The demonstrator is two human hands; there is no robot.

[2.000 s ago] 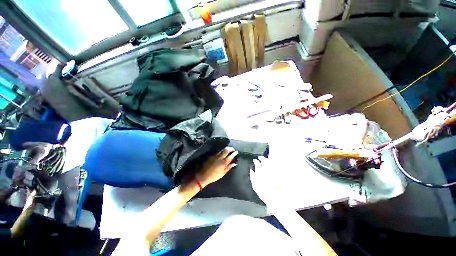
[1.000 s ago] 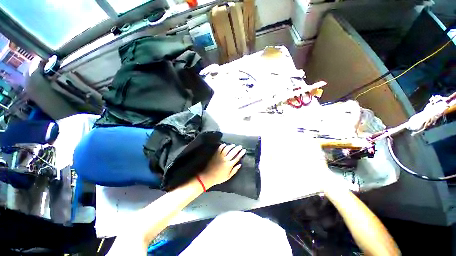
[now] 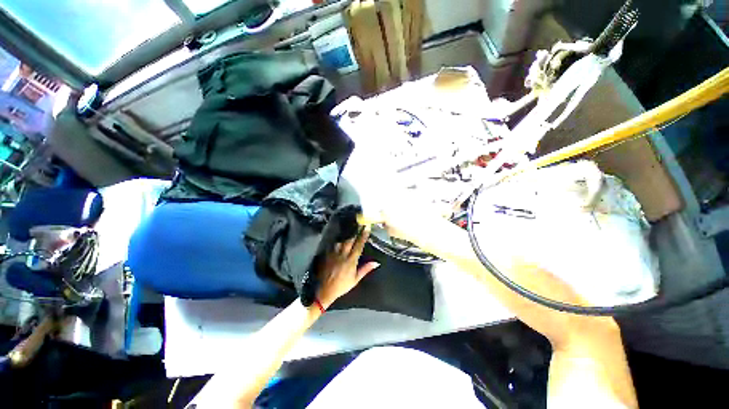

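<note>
A black garment piece (image 3: 392, 291) lies partly bunched over the right end of the blue padded form (image 3: 196, 248), its flat part reaching right. My left hand (image 3: 344, 273) rests on it beside the bunched folds, thumb apart from the fingers. My right hand (image 3: 428, 238), overexposed, is closed around the steam iron; only part of the iron's dark rim (image 3: 404, 253) shows, on the flat cloth just right of my left hand. The hand and forearm hide the rest of the iron.
A black cloth pile (image 3: 248, 132) lies behind the blue form. A dark hose (image 3: 527, 297) loops over the whitish rest cloth (image 3: 591, 240). A yellow cord (image 3: 639, 124) and wrapped tube (image 3: 559, 100) cross at right. Wooden strips (image 3: 384, 44) stand by the wall. Another person's arm shows far left.
My right hand has taken the iron from the rest cloth and brought it left onto the garment; hose and tube swung along. My left hand stays on the garment, its fingers shifted slightly.
</note>
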